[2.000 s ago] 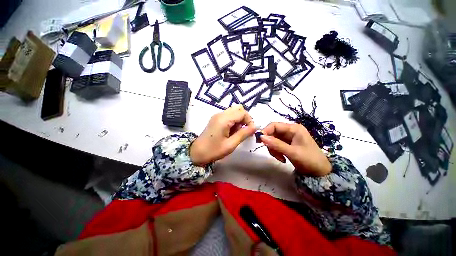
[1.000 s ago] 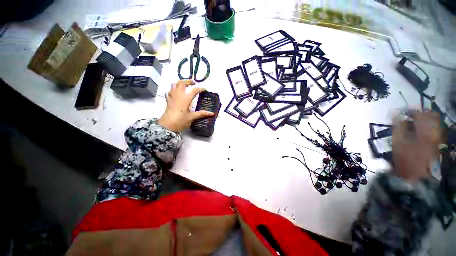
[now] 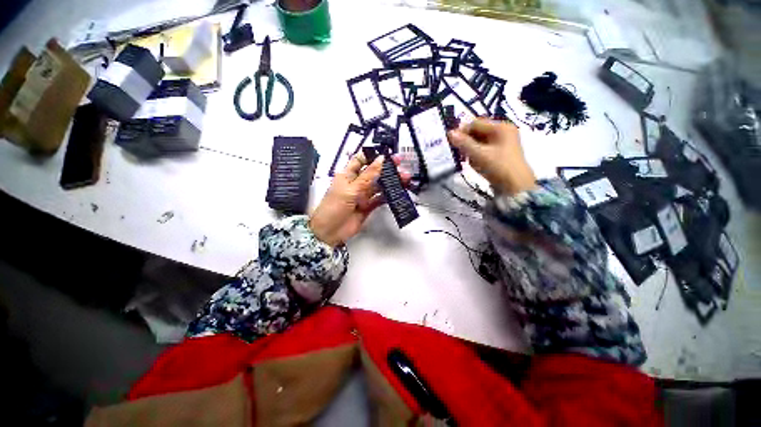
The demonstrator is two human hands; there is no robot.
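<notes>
My left hand (image 3: 349, 203) holds a narrow black hang tag card (image 3: 395, 192) with white print, tilted, below the heap. My right hand (image 3: 494, 154) holds a bordered hang tag card (image 3: 432, 143) with a white face and black border by its upper right side. The two cards are close together; whether they touch is not clear. The heap of bordered cards (image 3: 367, 97) lies behind my hands. A neat stack of black cards (image 3: 291, 173) stands left of my left hand. Loose black strings (image 3: 485, 262) lie partly hidden under my right forearm.
Green-handled scissors (image 3: 264, 90), a green cup (image 3: 303, 21), banded card stacks (image 3: 164, 118), a dark flat slab (image 3: 84, 147) and an open cardboard box (image 3: 42, 104) are on the left and back. A string bundle (image 3: 552, 102) and finished strung tags (image 3: 649, 217) lie right.
My left hand has left the black stack and now holds a black card. My right hand has moved from the finished tags to the heap and taken a bordered card. The view has shifted.
</notes>
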